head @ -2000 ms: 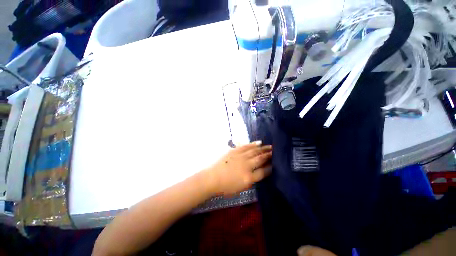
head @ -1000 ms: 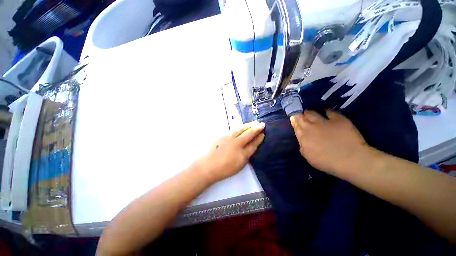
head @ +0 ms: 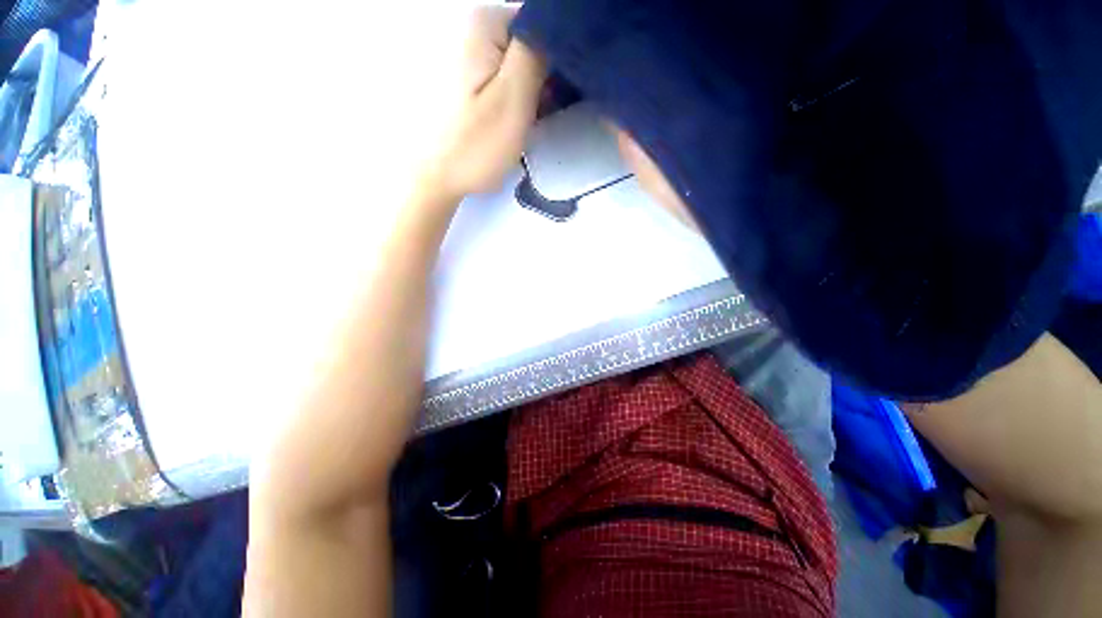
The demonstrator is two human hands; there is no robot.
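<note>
The dark navy garment (head: pixel 894 181) is raised over the right part of the white table and hangs past its front edge. My left hand (head: pixel 489 115) is at the top centre, slightly blurred, with its fingers closed on the garment's left edge. My right hand (head: pixel 653 179) is mostly hidden under the garment; only a strip of skin shows at the cloth's edge, and the right forearm comes out below the cloth. The machine head is out of view. The end of the machine bed outline (head: pixel 546 199) shows between the hands.
Ruler tape (head: pixel 592 353) runs along the table's front edge. Taped cardboard (head: pixel 85 326) is at the left. Red checked cloth (head: pixel 677 495) covers the lap. A blue bin (head: pixel 888 453) stands below the table at the right, with dark cloth near it.
The view has tilted down, and the machine head has left it. The garment has come away from the flat bed and is lifted. My right hand has gone from beside the presser foot to behind the cloth.
</note>
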